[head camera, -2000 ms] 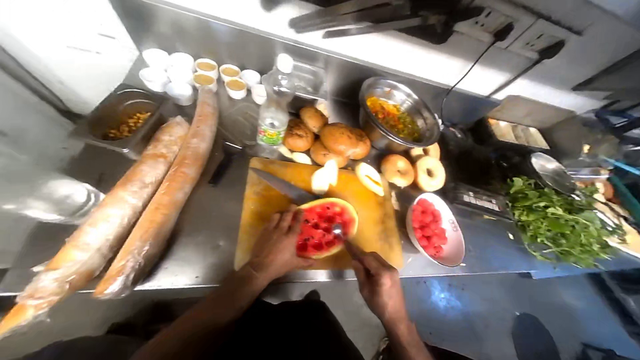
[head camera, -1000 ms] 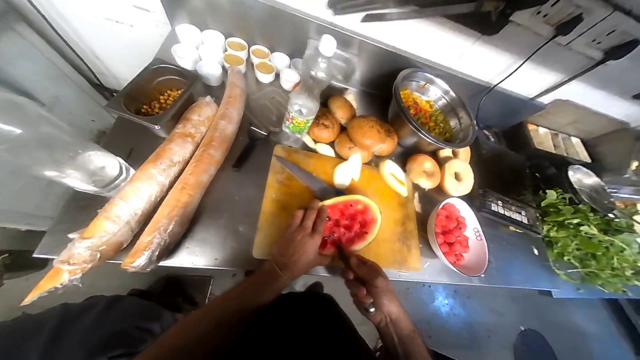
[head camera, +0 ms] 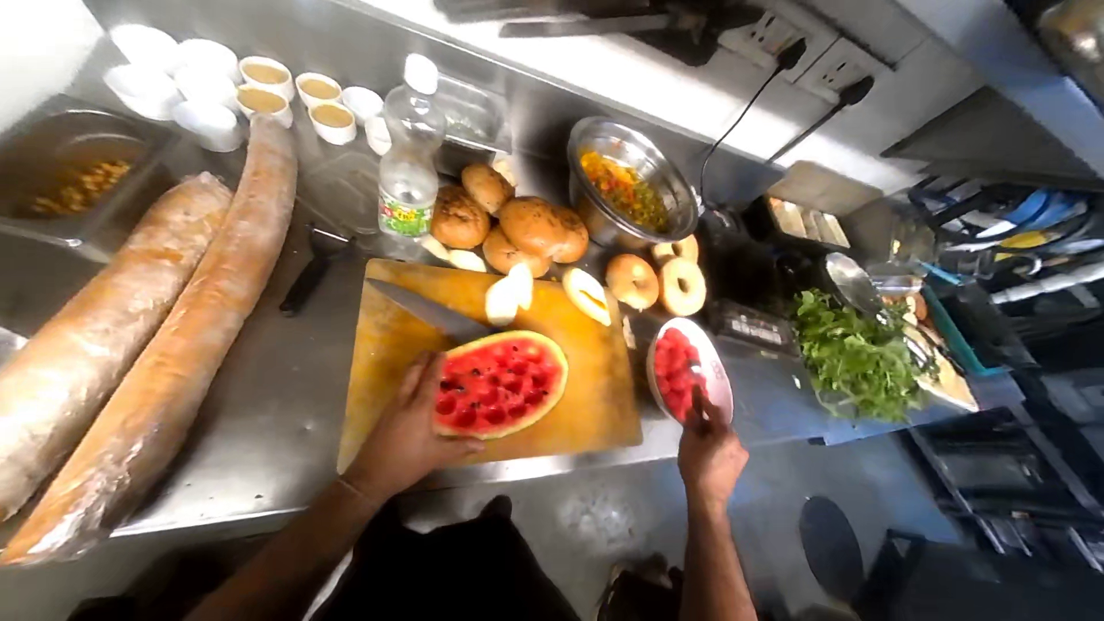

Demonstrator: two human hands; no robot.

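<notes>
A cut watermelon half (head camera: 502, 384) with round hollows in its red flesh lies face up on a yellow cutting board (head camera: 595, 414). My left hand (head camera: 412, 435) grips its left edge, thumb along the near rim. In my right hand (head camera: 711, 457) is a small scoop (head camera: 697, 375), its tip over a white bowl (head camera: 718, 379) of red melon balls (head camera: 673, 358). The tip is too blurred to tell whether it carries anything. Behind the melon lies a knife blade (head camera: 423, 309); its handle is hidden. White peeled pieces (head camera: 509, 295) rest near the board's far edge.
Two wrapped long loaves (head camera: 185, 336) and a black-handled peeler (head camera: 310, 276) lie left. Behind the board stand a plastic bottle (head camera: 410, 172), round buns (head camera: 526, 228) and a steel bowl (head camera: 634, 194) of chopped vegetables. Bagels (head camera: 681, 286), a scale (head camera: 755, 328) and leafy greens (head camera: 849, 358) are on the right.
My right hand has moved right with the scoop, from the watermelon to the white bowl. My left hand has stayed on the melon's left side.
</notes>
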